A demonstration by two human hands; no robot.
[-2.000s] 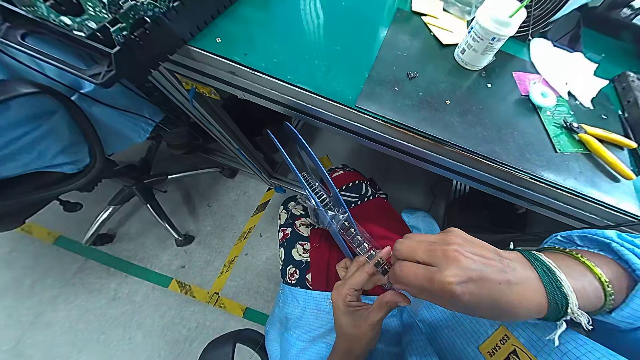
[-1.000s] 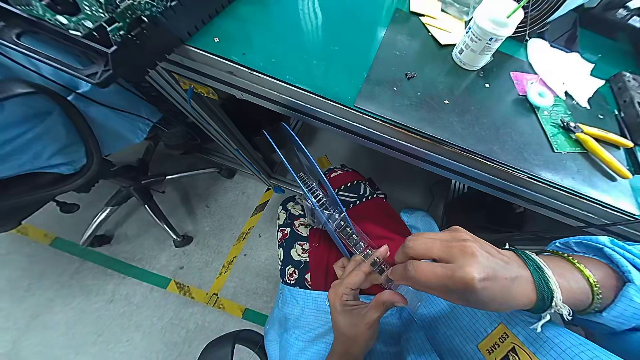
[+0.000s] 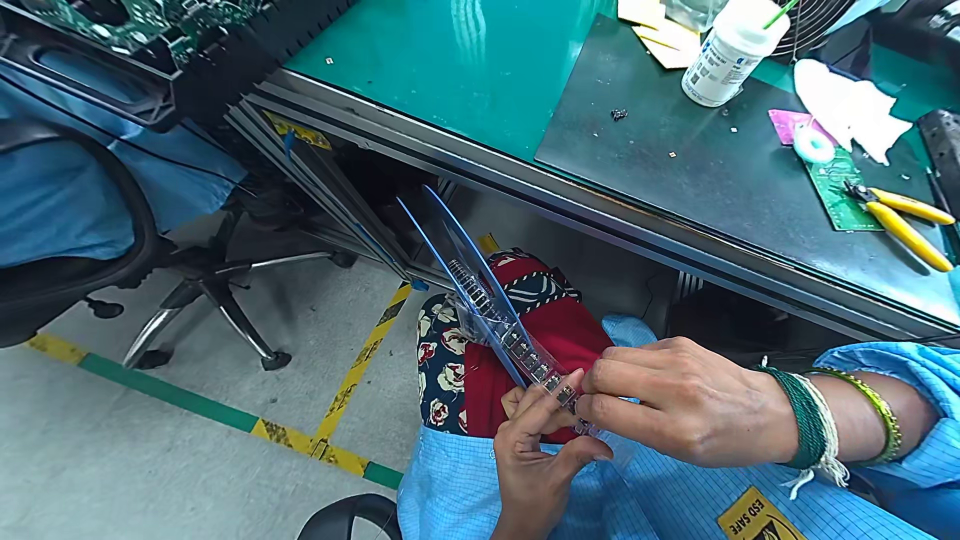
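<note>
A blue-rimmed component reel (image 3: 472,262) lies across my lap, tilted, seen nearly edge on. Dark electronic parts sit in pockets along its clear carrier tape (image 3: 529,358), which runs down toward me. My left hand (image 3: 536,457) grips the tape near its lower end, fingers under and around it. My right hand (image 3: 675,397), with cords and a bangle at the wrist, pinches the tape or its cover film just beside the left fingertips; its fingertips hide exactly which.
Above my lap runs the workbench edge (image 3: 420,129). On the black mat (image 3: 645,142) are a white bottle (image 3: 724,64), yellow-handled cutters (image 3: 904,221), a green circuit board (image 3: 840,187) and small loose parts. A rack with circuit boards (image 3: 172,82) and an office chair (image 3: 67,225) with blue cloth are at left.
</note>
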